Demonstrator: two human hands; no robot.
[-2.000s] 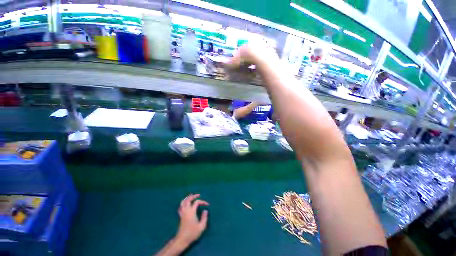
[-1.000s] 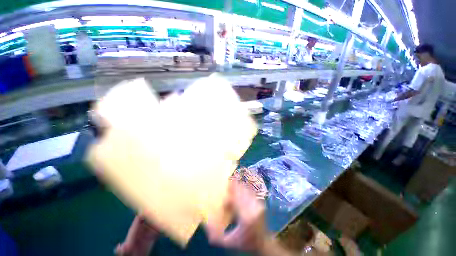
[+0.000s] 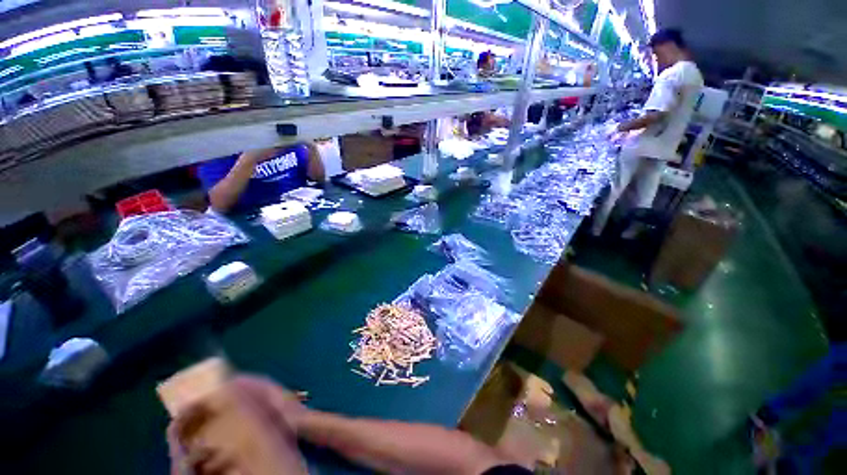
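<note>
A tan cardboard piece [image 3: 192, 388], probably the box blank or part of it, shows blurred at the lower left, at the front of the green bench. My right hand [image 3: 260, 417] is closed on it, with the forearm coming in from the lower right. My left hand cannot be told apart clearly in the blur there. A loose pile of small tan and pink sticks [image 3: 397, 343] lies right of my hands. Clear polybagged units [image 3: 464, 311] lie just beyond and right of the pile.
Small white stacks [image 3: 232, 280] line the far side, near a large clear bag [image 3: 158, 250] and a red tray [image 3: 141, 204]. An open supply carton [image 3: 539, 417] stands below the bench's right edge. A person in blue [image 3: 279, 176] sits opposite; another person [image 3: 664, 111] stands right.
The view has swung right. My right hand has come down from the shelf; the wide tan blank held up a second ago is now low at the left and mostly hidden.
</note>
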